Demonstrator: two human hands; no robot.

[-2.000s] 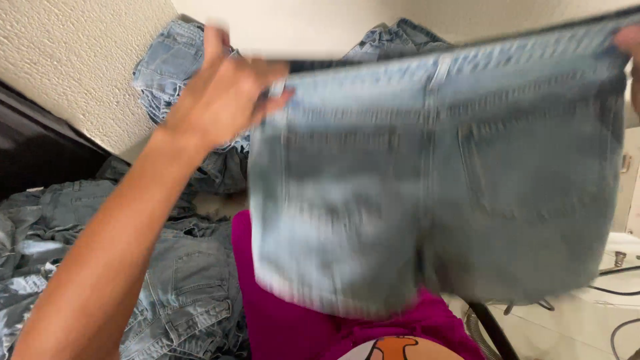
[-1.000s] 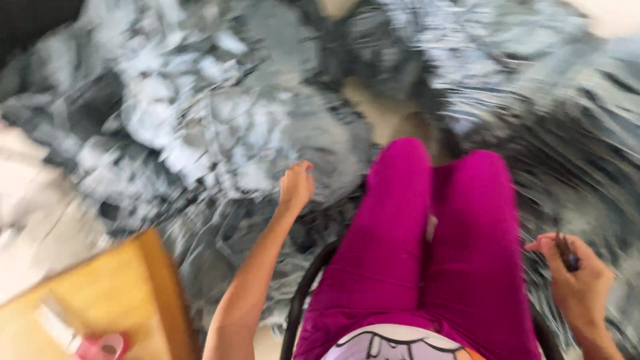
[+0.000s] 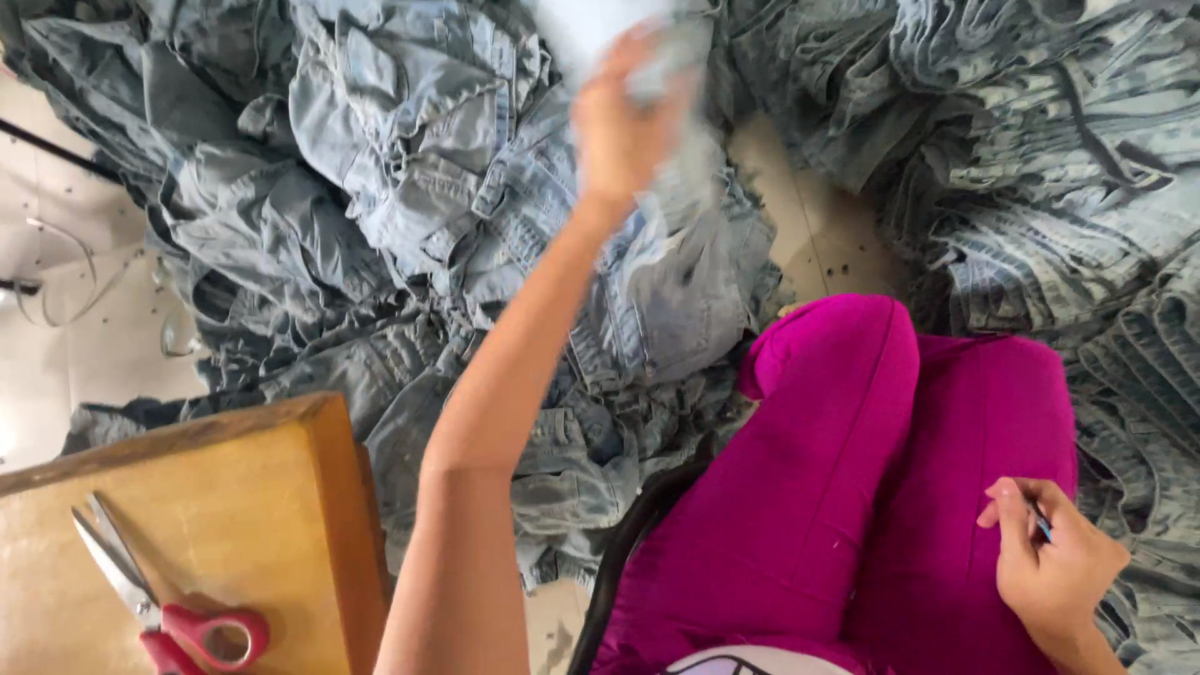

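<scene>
My left hand (image 3: pixel 623 122), blurred, reaches to the top middle over the denim pile, its fingers at a pale, blurred piece of denim (image 3: pixel 600 33); whether they grip it I cannot tell. Resting near my thigh at the lower right, my right hand (image 3: pixel 1055 553) is curled around a small tool (image 3: pixel 1039 520), of which only a dark and blue bit shows. A heap of light blue denim garments (image 3: pixel 422 141) fills the upper left and middle.
Scissors with red handles (image 3: pixel 150 609) lie with blades apart on a wooden table (image 3: pixel 281 525) at the lower left. Stacked denim (image 3: pixel 1059 216) rises on the right. Tiled floor (image 3: pixel 816 225) shows between the piles. A black curved chair edge (image 3: pixel 637 525) is beside my leg.
The denim shorts held up between both hands two seconds ago are no longer held up. My left hand has since reached forward over the heap. The view has swung down and shifted strongly.
</scene>
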